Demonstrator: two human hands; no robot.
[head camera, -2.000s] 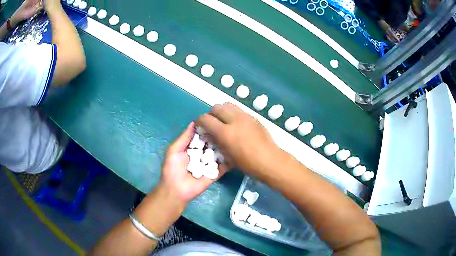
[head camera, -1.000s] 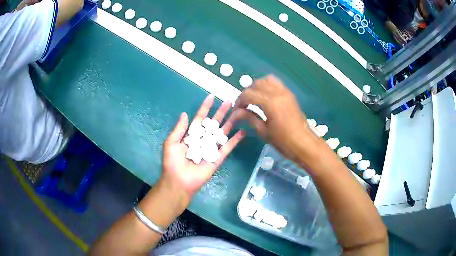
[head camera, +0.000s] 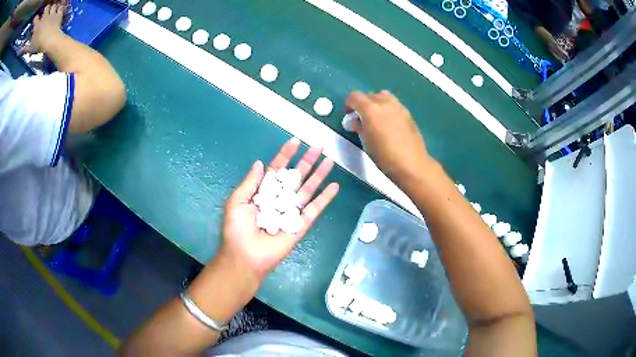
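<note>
My left hand (head camera: 261, 223) is palm up over the near green surface, fingers spread, with a pile of small white plastic parts (head camera: 279, 201) on the palm. My right hand (head camera: 383, 129) is at the conveyor belt (head camera: 307, 59), its fingertips on one white part (head camera: 351, 121) at the row. Whether that part touches the belt cannot be told. The row of white parts (head camera: 300, 90) runs from upper left to lower right, partly hidden by my right hand and forearm. The clear parts tub (head camera: 335, 279) stands right of my left hand with some white parts inside.
A white lane divider (head camera: 230, 82) runs between the near surface and the belt. A neighbouring worker's arm (head camera: 94, 77) reaches into a blue tray (head camera: 97, 24) at upper left. The white machine housing (head camera: 558, 223) and metal posts (head camera: 579, 101) stand at right. Rings (head camera: 496, 33) lie on blue at the far side.
My left hand has opened flat since the earliest frame. My right hand has moved from the palm to the row with one part. The neighbour's arm reaches into the blue tray again.
</note>
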